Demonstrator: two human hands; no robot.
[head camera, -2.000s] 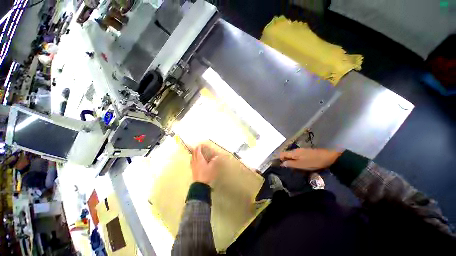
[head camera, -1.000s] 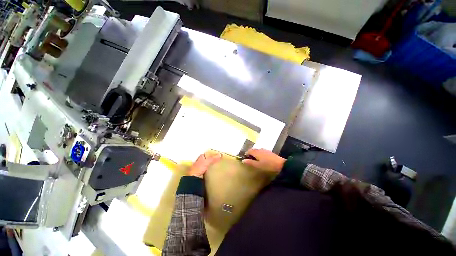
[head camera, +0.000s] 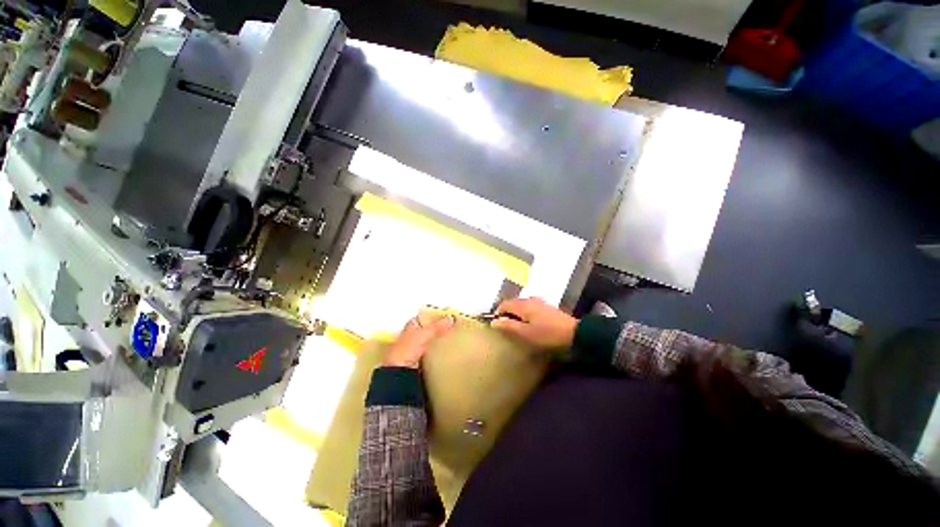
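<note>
The tan garment panel (head camera: 479, 376) lies in front of me, its near part against my body, with a tiny pale label (head camera: 473, 426) on it. My left hand (head camera: 415, 342) grips the panel's upper edge. My right hand (head camera: 533, 324) is closed at the same edge, a little to the right, around a small dark tool that looks like thread snips (head camera: 489, 317); its fingers hide most of the tool. The white template with yellow side strips (head camera: 469, 211) lies just beyond both hands.
The dark grey sewing machine head (head camera: 239, 360) stands left of my left hand. A control screen (head camera: 41, 443) is at the lower left. The metal bed (head camera: 495, 129) extends beyond the template. A yellow piece (head camera: 536, 67) hangs at its far edge. A blue bin (head camera: 876, 82) stands at the upper right.
My right hand has come left from the bed's edge to the panel beside my left hand. The panel's upper edge is now gathered between them, and its label shows. The view has shifted.
</note>
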